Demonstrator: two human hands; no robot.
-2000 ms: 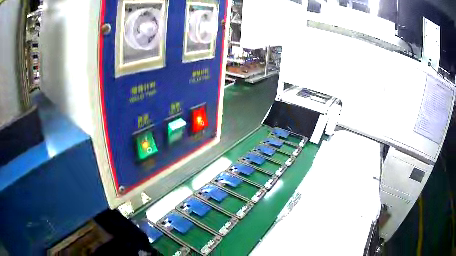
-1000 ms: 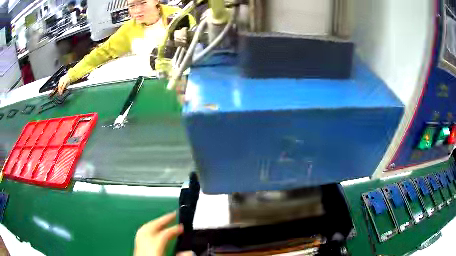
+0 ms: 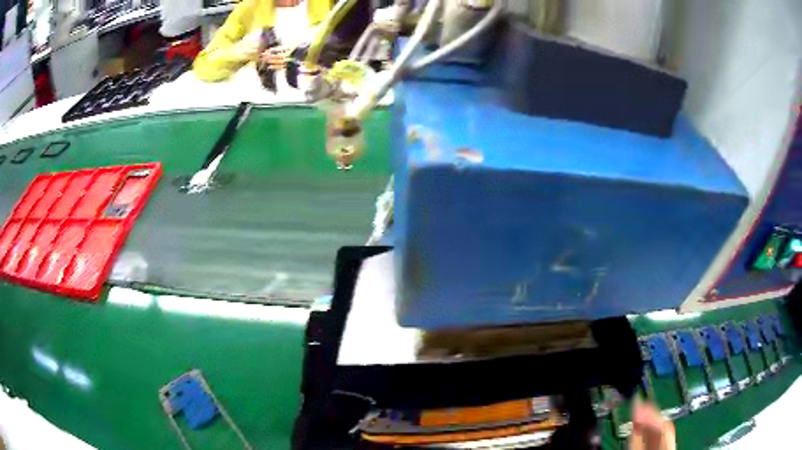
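Note:
The press's blue housing fills the middle right. Under it, a brown-grey die sits above the black fixture base. The orange-brown nest at the bottom centre shows a blue patch at its left part. A phone middle frame with blue film lies on the green surface at the lower left, cut off by the bottom edge. My right hand is blurred and cut off at the lower right, beside the near end of the frame row; its grip is unclear. My left hand is not in view.
Frames with blue film lie in a row at the right. A red tray and a black-handled tool lie left of the press. Hoses hang at its left. A person in yellow sleeves sits across the line, beside a black tray.
The view has swung from the control panel to the press. The hand seen left of the fixture is gone from there; a hand shows at the lower right. The lower-left frame has come into view.

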